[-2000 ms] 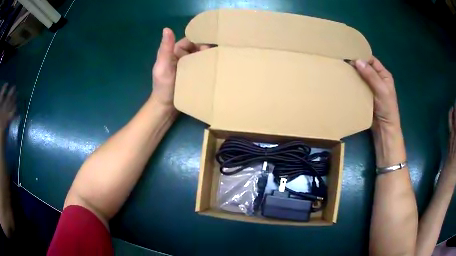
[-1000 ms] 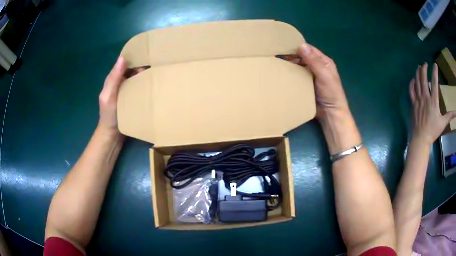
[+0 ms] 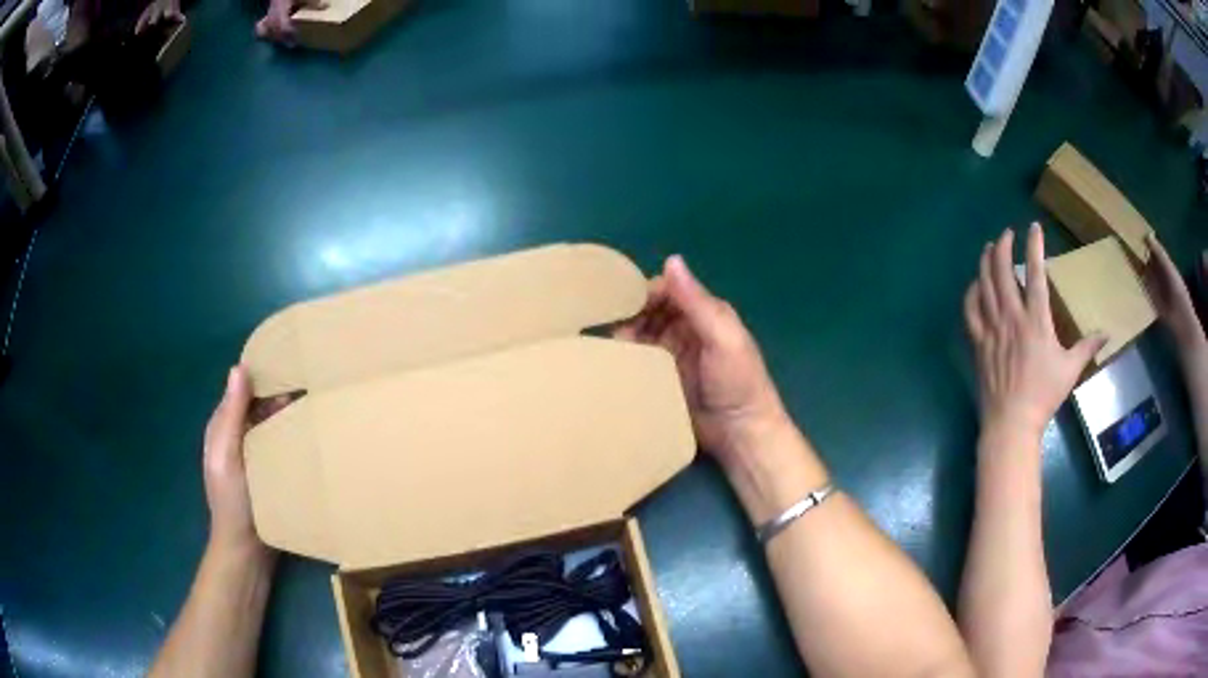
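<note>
An open brown mailer box [image 3: 355, 623] lies at the bottom, its lower part cut off by the picture's edge. Its lid [image 3: 470, 444] stands open away from me, with the tuck flap [image 3: 451, 311] along the far edge. Inside are a coiled black cable [image 3: 497, 599], a clear plastic bag [image 3: 444, 656] and a small white-marked part of a plug [image 3: 530, 646]. My left hand [image 3: 232, 464] holds the lid's left edge near the flap. My right hand [image 3: 709, 351] holds the right edge, fingers partly behind it.
At right, a person's hands [image 3: 1020, 331] are at a closed carton [image 3: 1100, 302] by a scale [image 3: 1119, 413] with a blue display. Another carton [image 3: 1089, 199] stands behind. A white and blue object [image 3: 1009, 60] is at the upper right. Another hand holds a box [image 3: 347, 24] at the top left.
The box and both my hands appear lower and further left, and the lid is tilted. The view takes in more of the far table and the neighbour's scale. My hands still hold the lid.
</note>
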